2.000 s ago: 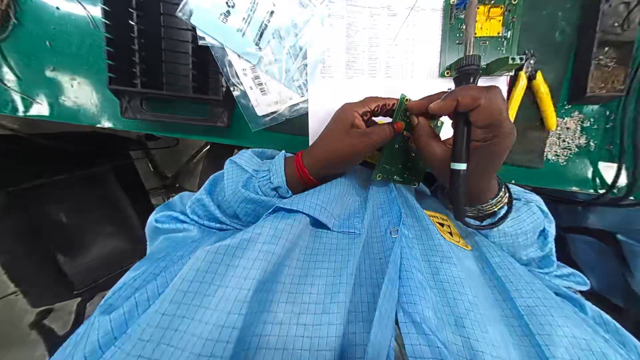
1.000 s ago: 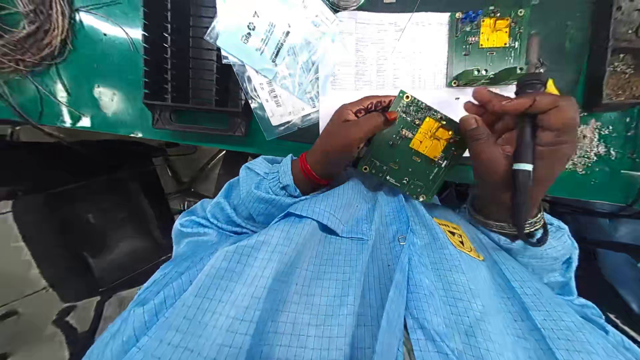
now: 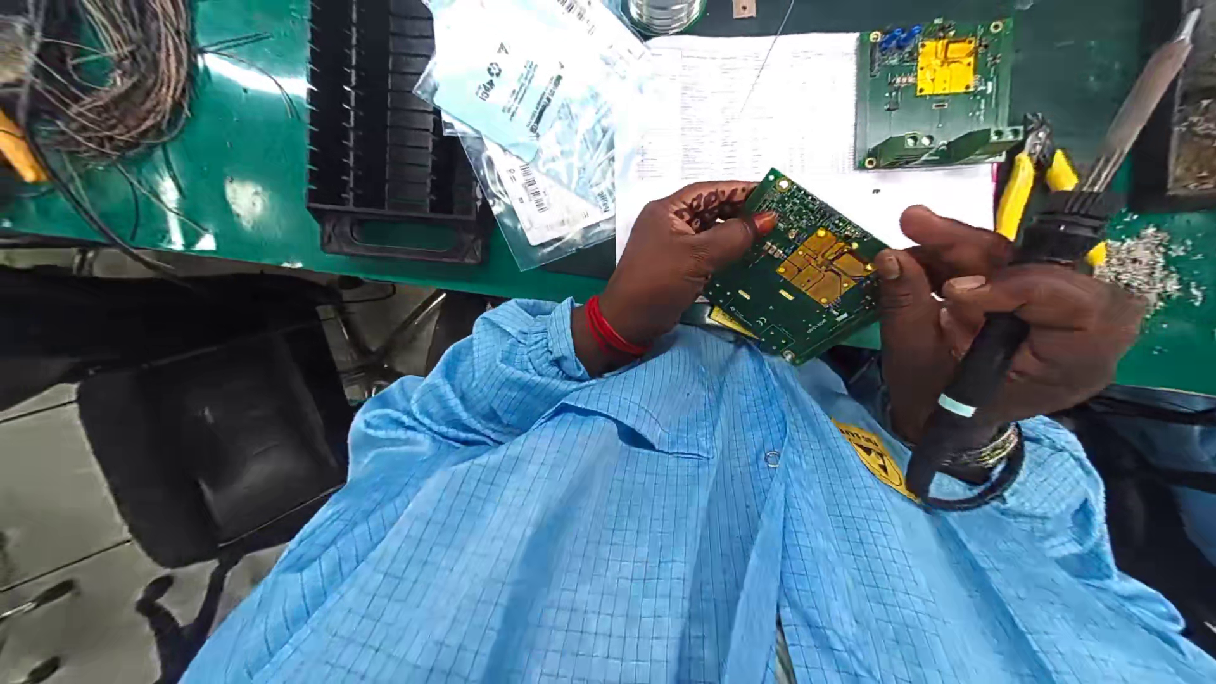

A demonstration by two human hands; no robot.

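My left hand [image 3: 679, 261] pinches the upper left edge of a green printed circuit board [image 3: 760, 294], with the thumb on its face. The board is tilted above my lap and shows a yellow patch of tape. My right hand [image 3: 1007, 318] is closed around the black handle of a soldering iron [image 3: 983, 366], its metal barrel pointing up and right. The thumb and fingertips of that hand are at the board's right edge; whether they press on it is hard to tell. A second circuit board [image 3: 888, 114], with blue parts and green terminal blocks, lies on the printed paper sheet.
Yellow-handled cutters [image 3: 1016, 195] lie beside clipped lead scraps [image 3: 1145, 266] on the green bench. Further left are plastic bags [image 3: 532, 95], a black slotted rack [image 3: 404, 237] and a bundle of wires [image 3: 133, 85]. Behind the paper sheet [image 3: 741, 104] stands a glass container [image 3: 665, 11].
The board I hold was seen nearly edge-on two seconds ago; its taped face now shows. My right hand moved off from the board, then came back to its right edge, still holding the iron.
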